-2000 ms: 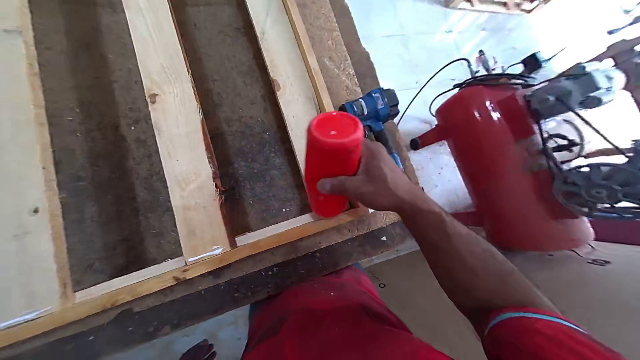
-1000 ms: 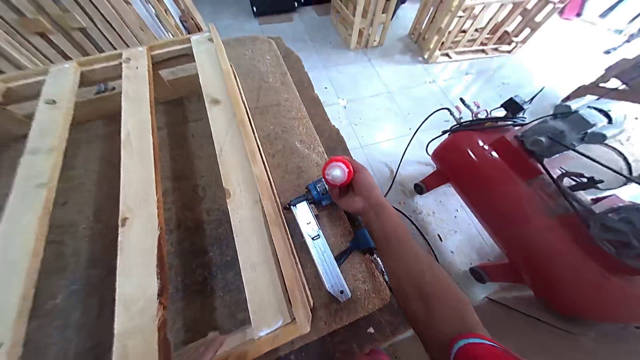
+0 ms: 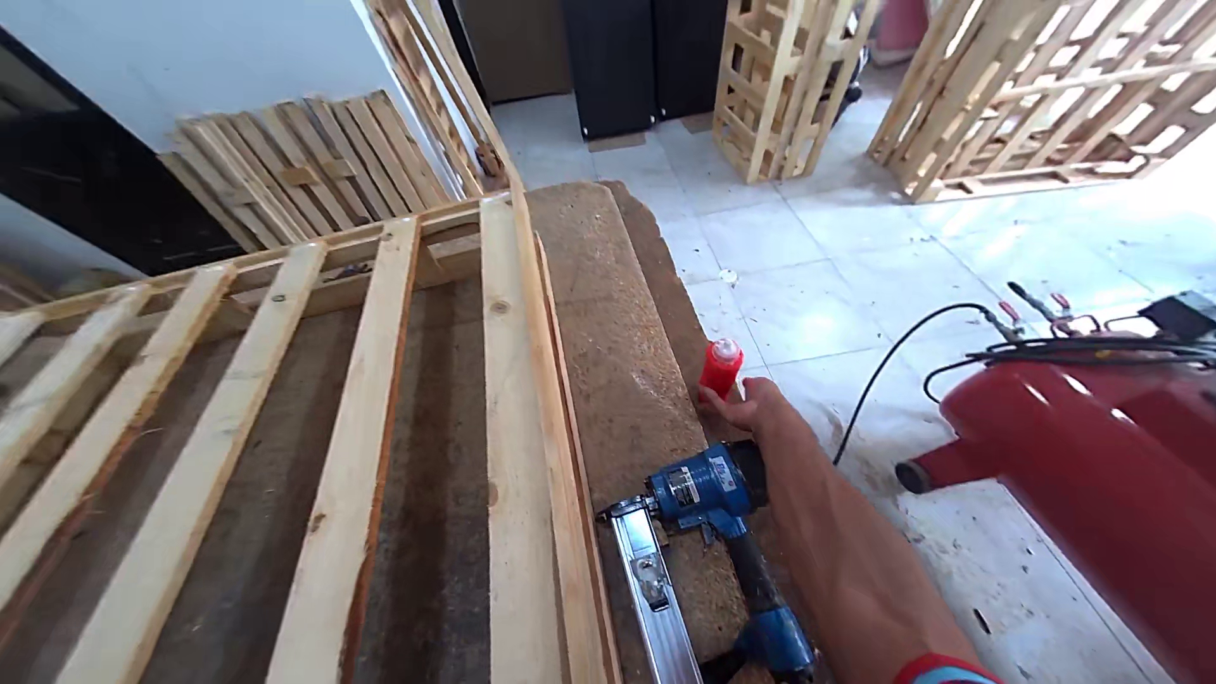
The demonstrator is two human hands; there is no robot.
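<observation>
The red plastic bottle (image 3: pixel 721 371) with a pale nozzle stands upright at the right edge of the worn workbench (image 3: pixel 608 313). My right hand (image 3: pixel 743 406) is beside its base, thumb and fingers apart; the thumb overlaps or touches the bottle's lower side. Closer to me, a blue pneumatic nail gun (image 3: pixel 708 484) with a silver magazine lies on the bench, partly behind my forearm. On its left is a slatted wooden frame (image 3: pixel 518 380), with pale slats (image 3: pixel 356 427) running lengthwise. My left hand is out of view.
A red air compressor tank (image 3: pixel 1092 446) stands at the right, with a black hose (image 3: pixel 879 356) running toward the bench. Wooden crates (image 3: pixel 784 85) and slatted panels (image 3: pixel 1026 114) stand on the tiled floor (image 3: pixel 817 304). More slats (image 3: pixel 304 166) lean by the left wall.
The right hand has opened from around the red bottle, which now stands at the bench edge beyond the nail gun. The view has shifted a lot, showing more of the room.
</observation>
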